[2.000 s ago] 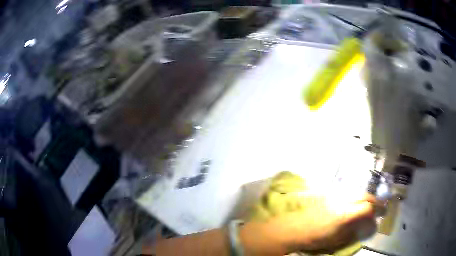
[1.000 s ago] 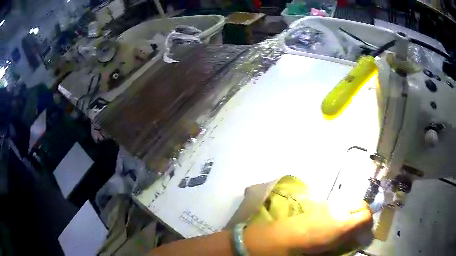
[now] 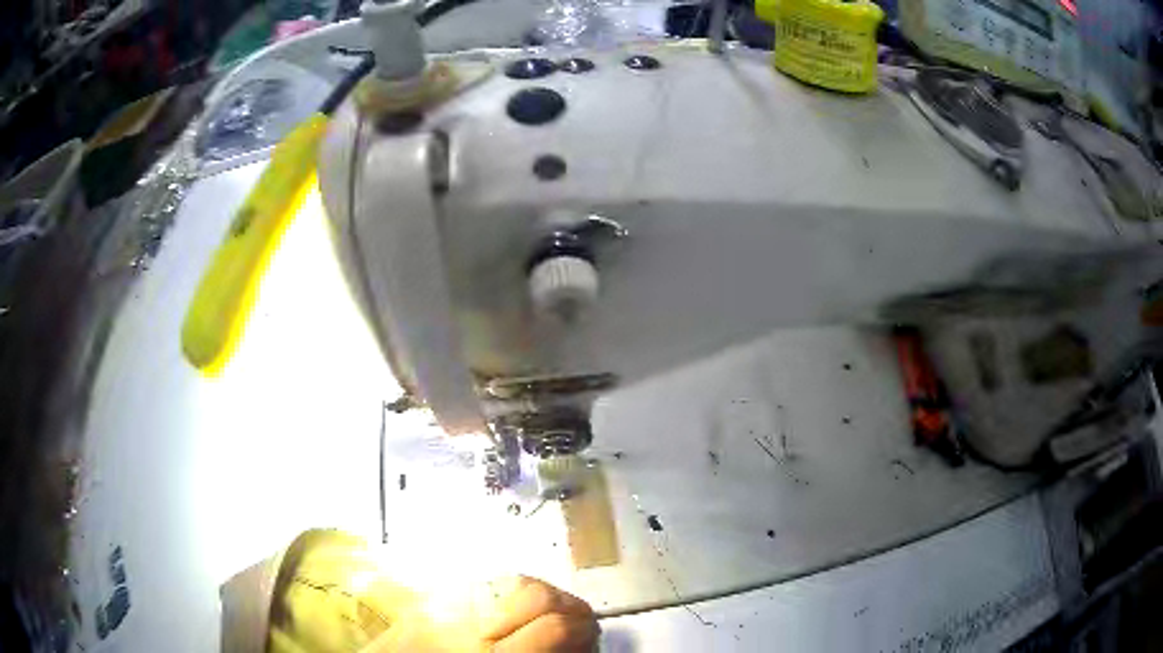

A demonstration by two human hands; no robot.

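Note:
The olive-yellow fabric piece (image 3: 325, 600) lies folded at the bottom left, in front of the sewing machine. My left hand (image 3: 510, 619) is on the fabric at the bottom edge, with fingers curled; the glare and the frame edge hide part of it. The presser foot and needle area (image 3: 500, 466) is just beyond my fingers, with a visible gap. The ribbed tension knob (image 3: 557, 472) sits beside it, and a tan tape patch (image 3: 591, 517) lies to its right. My right hand is not in view.
The off-white machine head (image 3: 689, 242) fills the middle, with a white ribbed knob (image 3: 564, 283). A yellow handle (image 3: 255, 242) is on the left. Orange and black snips (image 3: 925, 389) lie under the arm. A yellow box-like item (image 3: 825, 45) stands on top. A printed scale (image 3: 982, 631) runs along the front edge.
The view has swung right, so the machine head now fills the middle. My left hand and the fabric show lower in the picture, and the hand is no longer beside the presser foot.

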